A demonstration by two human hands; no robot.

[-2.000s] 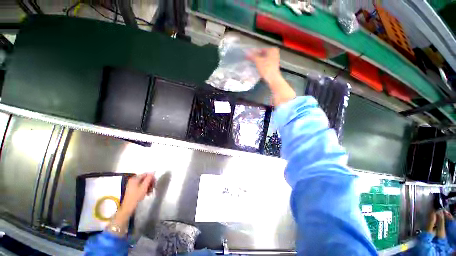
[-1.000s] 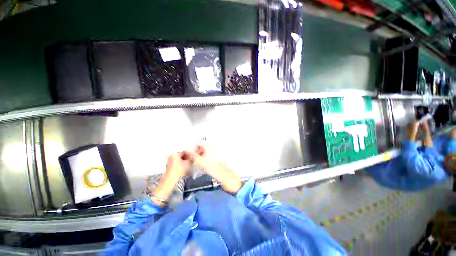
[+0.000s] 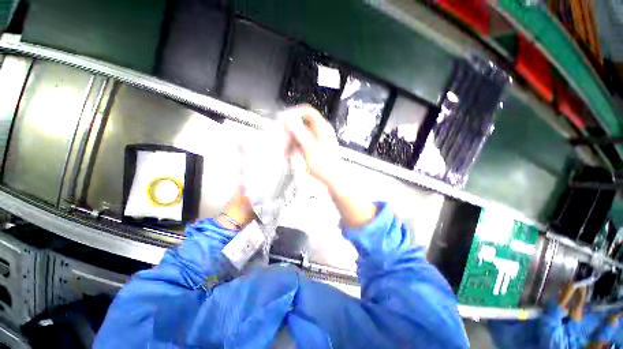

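A clear component bag with a white label hangs between my hands, over the metal line. Glare washes out much of it, and its contents are unclear. My right hand pinches the bag's upper part. My left hand is at the bag's left side, mostly hidden by the bag and glare, and appears to grip it; its fingers are not clear.
A yellow tape roll lies on white paper in a black tray. Component trays line the green shelf, beside long dark strips under plastic. A green board and a coworker's sleeve are at the right.
My hands have moved up from near my waist and apart, with the bag now raised between them. The view has tilted.
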